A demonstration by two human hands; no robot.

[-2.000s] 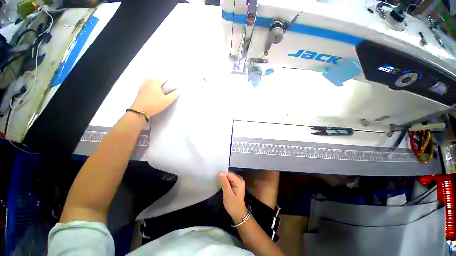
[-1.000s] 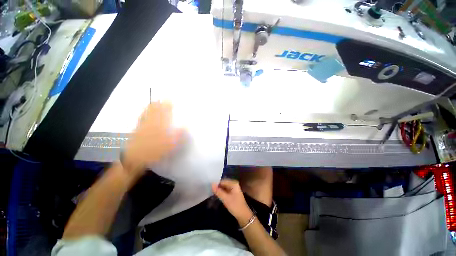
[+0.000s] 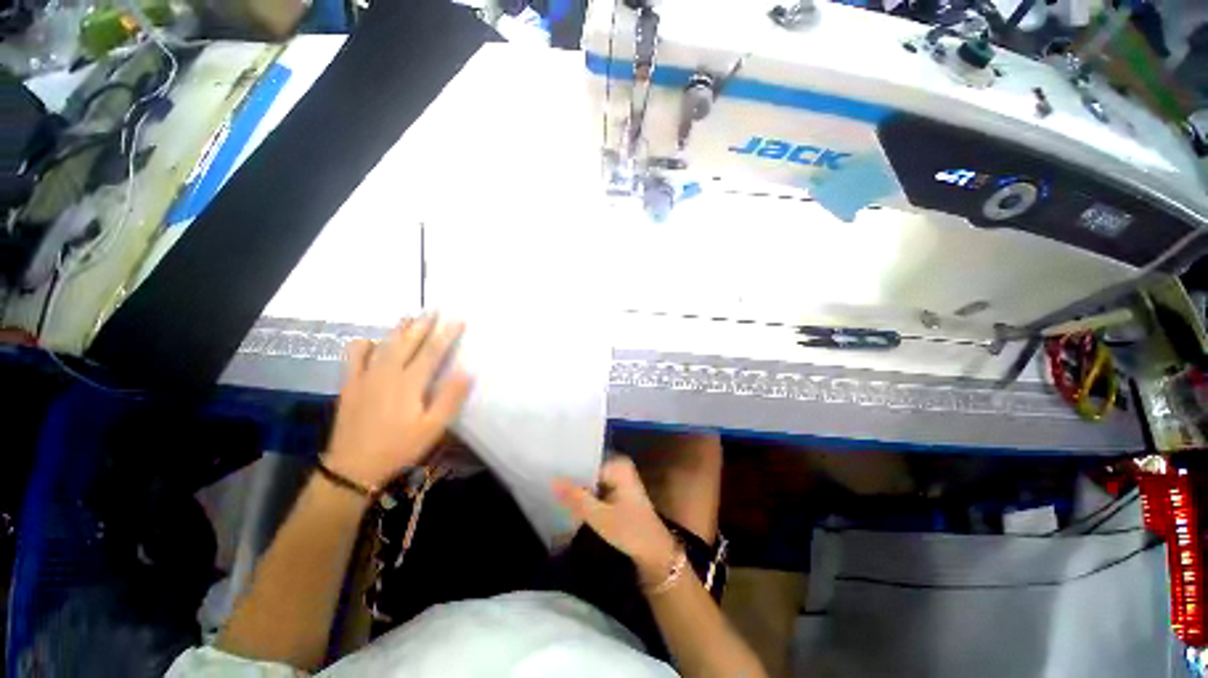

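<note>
A fabric panel (image 3: 537, 384), pale side up, lies on the white table and hangs over its front edge towards the lap. Its upper part blends into the table. My left hand (image 3: 398, 404) lies on the panel's left edge at the table front, fingers spread a little. My right hand (image 3: 620, 510) pinches the panel's lower right edge below the table edge. The sewing machine (image 3: 795, 152) has its needle end beyond the panel; the needle area is washed out by light.
A long black strip (image 3: 285, 199) lies slantwise left of the panel. Dark snips (image 3: 851, 338) lie at the machine base. Grey cut pieces (image 3: 980, 596) hang at lower right, beside a red crate (image 3: 1171, 550). A blue strip (image 3: 239, 139) lies at far left.
My left hand has moved down towards the table's front edge. The panel's lower left part no longer spreads over the lap; the hanging part is narrower. My right hand stays at the lower right edge.
</note>
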